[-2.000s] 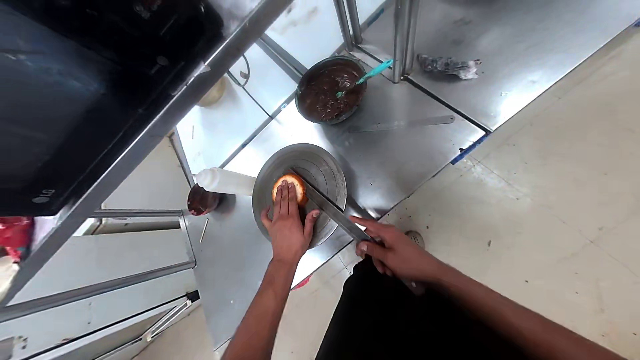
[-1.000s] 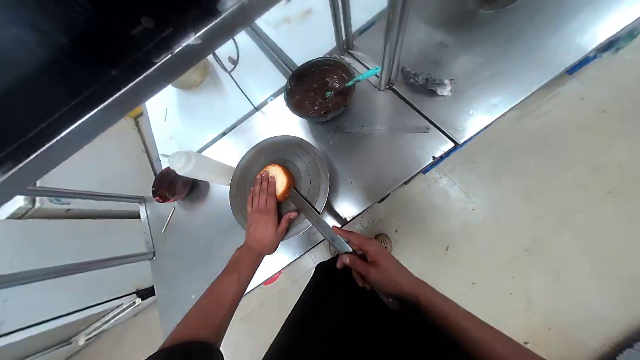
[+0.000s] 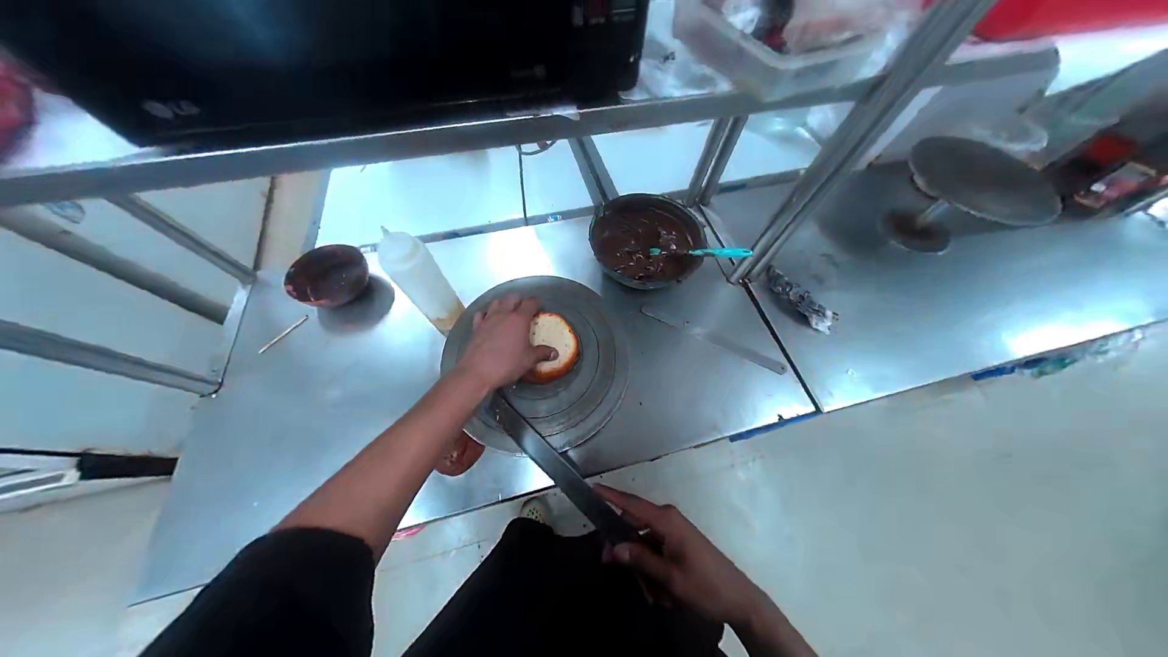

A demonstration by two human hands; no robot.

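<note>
A small round sponge cake point(image 3: 558, 339) with a pale top and browned edge lies on a grey metal turntable point(image 3: 598, 401). My left hand point(image 3: 507, 342) rests on the cake's left side, its thumb over the pale top and its fingers at the far edge. In my right hand point(image 3: 671, 552), nearer my body, is the handle of a long knife point(image 3: 557, 467). Its blade tip lies over the turntable's near rim, below the cake and apart from it. A reddish-brown piece point(image 3: 459, 454), partly hidden by my left forearm, sits beside the turntable.
Behind the turntable stands a bowl of chocolate mixture point(image 3: 643, 239) with a turquoise-handled spatula point(image 3: 725, 253). A squeeze bottle point(image 3: 418, 274) and brown bowl point(image 3: 327, 276) are at left, a metal palette knife point(image 3: 716, 339) at right. A shelf with a microwave point(image 3: 365, 64) overhangs the table point(image 3: 301, 438).
The knife blade has moved away from the cake to the turntable's near rim. My left hand has shifted to the cake's left side, showing more of its top. The view has turned considerably.
</note>
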